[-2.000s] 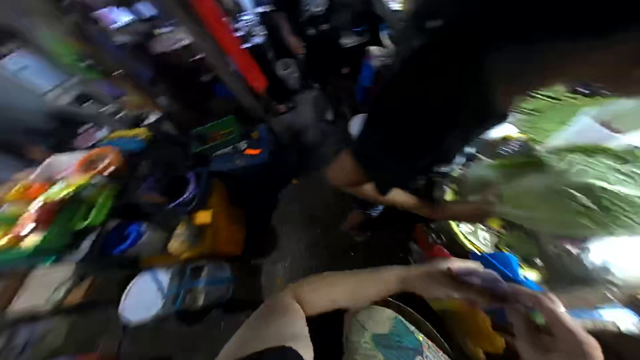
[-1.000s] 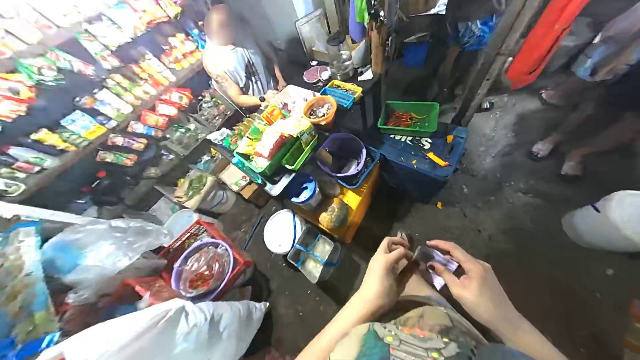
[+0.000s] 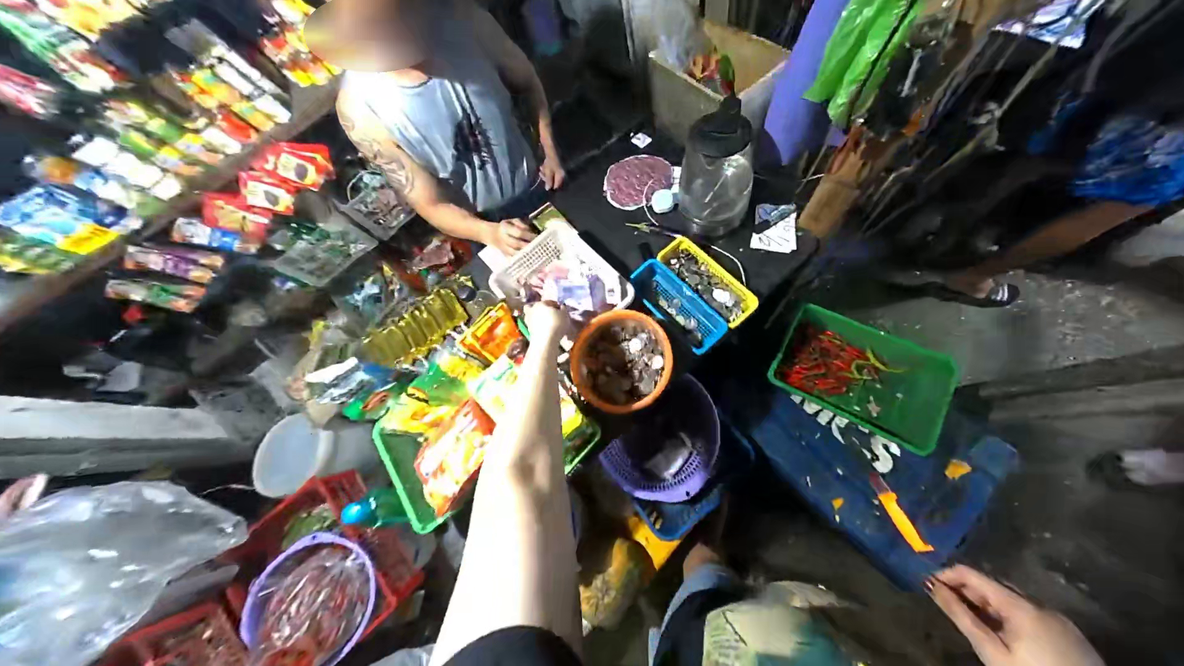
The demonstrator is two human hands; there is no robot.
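Note:
My left arm stretches forward, and my left hand [image 3: 548, 322] is at the near edge of a white plastic basket [image 3: 615, 294] holding banknotes [image 3: 578, 289]. Its fingers are blurred over the notes, so their grip cannot be made out. Just right of it stands an orange bowl of coins [image 3: 622, 363], with blue [image 3: 680, 305] and yellow [image 3: 710, 280] baskets of coins beyond. My right hand [image 3: 994, 615] hangs at the lower right, thumb and fingers partly curled; whether it holds anything is unclear. An orange-handled knife [image 3: 902, 523] lies nearby on a dark blue lid [image 3: 971, 486].
Across the goods stands a person [image 3: 462, 139] with one hand at the white basket. A green tray of red chillies [image 3: 865, 377] sits on the blue lid. Packets fill a green basket [image 3: 407, 490]; a purple basket [image 3: 666, 439] is beside it. A glass jar [image 3: 717, 176] stands behind.
One second ago both my hands were together over a banknote near my lap. Now my left hand is out at the white basket and my right is apart at the lower right. The view has moved closer.

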